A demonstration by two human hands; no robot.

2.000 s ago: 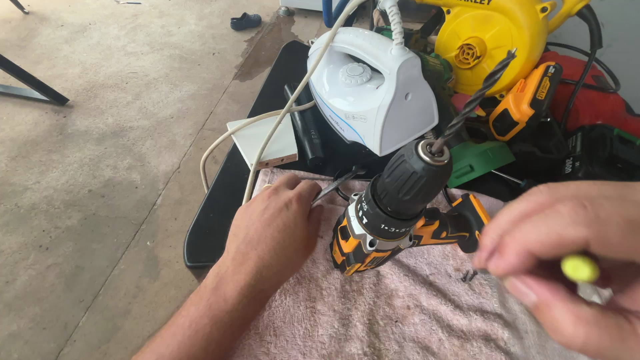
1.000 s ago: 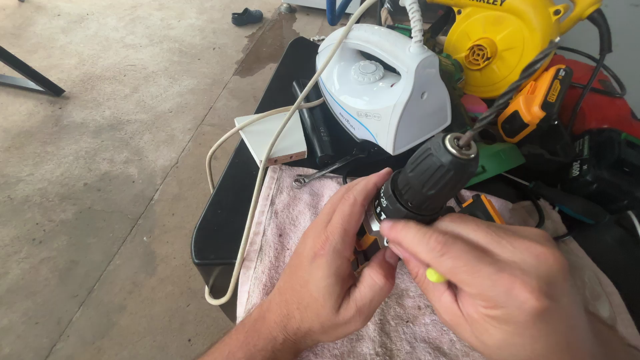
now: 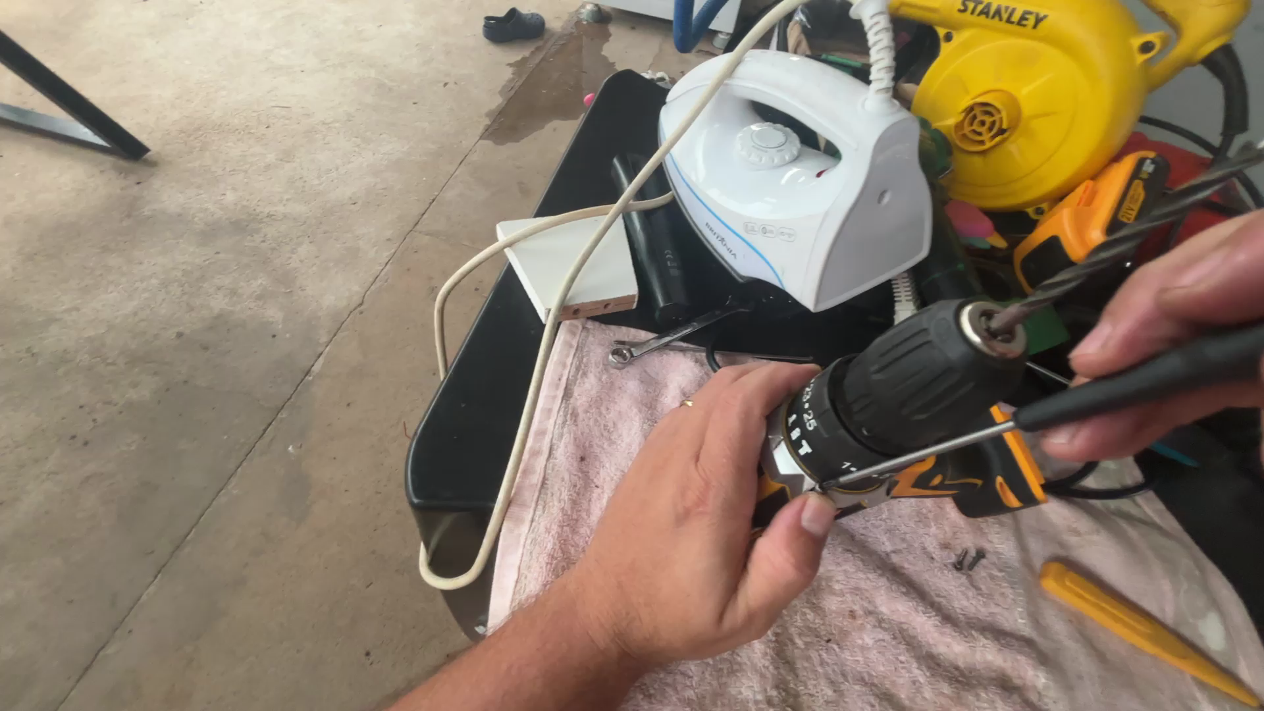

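My left hand (image 3: 706,513) grips the gearbox end of an orange and black cordless drill (image 3: 973,474), just below its black chuck (image 3: 918,380). A twist drill bit (image 3: 1116,247) points up and right out of the chuck. In my right hand (image 3: 1175,326), at the right edge, is a thin screwdriver (image 3: 1136,380) with a black handle. Its steel shaft runs down left to the front of the drill housing, beside my left thumb; the exact tip contact is unclear. Small dark screws (image 3: 970,560) and a yellow-orange pointed tool (image 3: 1136,627) lie on the pink towel (image 3: 889,632).
Behind the drill are a white clothes iron (image 3: 790,188) with its cord, a white box (image 3: 578,267), a combination wrench (image 3: 671,338) and a yellow Stanley blower (image 3: 1037,99). An orange battery pack (image 3: 1086,217) sits at the right. The black bench edge (image 3: 449,434) borders the concrete floor.
The yellow-green-tipped item in my right hand is out of sight; that hand now has the black-handled screwdriver and is farther right. My left hand, beside the wrench two seconds ago, has moved to the drill.
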